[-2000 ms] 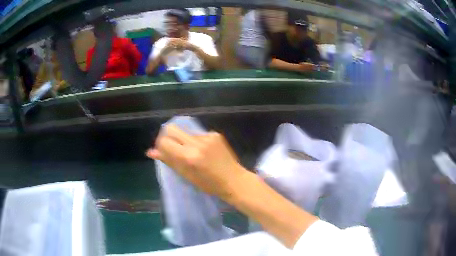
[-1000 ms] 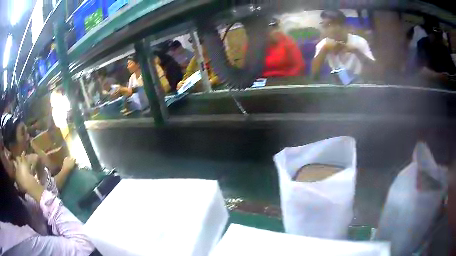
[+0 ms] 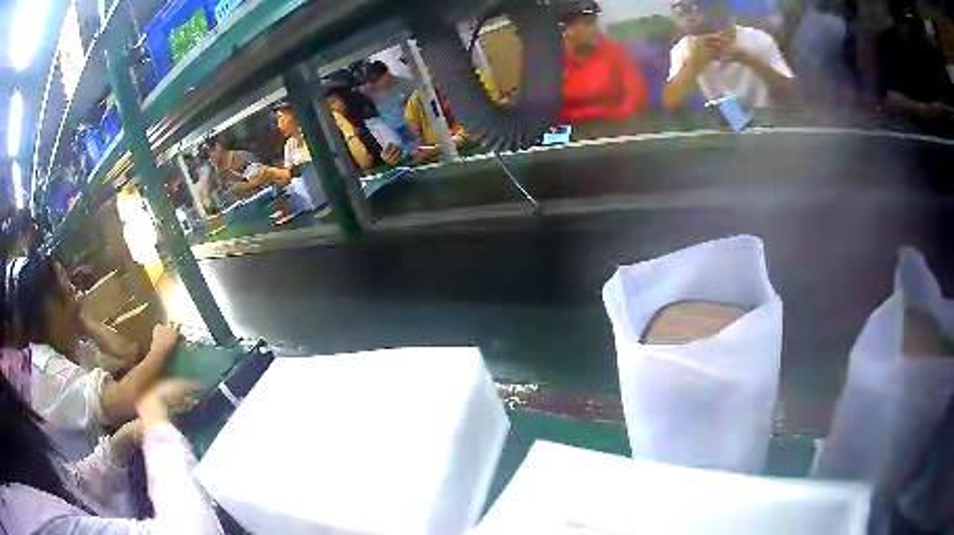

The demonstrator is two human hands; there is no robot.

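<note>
Neither my left hand nor my right hand is in view. A white protective sleeve [image 3: 699, 402] stands upright on the bench, right of centre, its top open around a wrapped product [image 3: 693, 322] with a rounded brown top. A second white sleeve [image 3: 889, 402] stands at the right, partly blurred, with brown showing in its opening. A large white block or box [image 3: 356, 434] lies left of centre. A second white box or lid [image 3: 669, 502] is at the bottom edge, cut off by it.
A black item [image 3: 246, 374] lies left of the large block. People sit close by at the left edge, one pink sleeve [image 3: 167, 470] near the block. A dark conveyor [image 3: 418, 287] runs beyond the green bench [image 3: 554, 439]. Workers sit across it, behind a hanging black duct [image 3: 502, 105].
My hand, on a sleeve two seconds ago, is out of view. The view has swung left. Since one second ago, the neighbour's pink-sleeved arm has moved from the face towards the bench.
</note>
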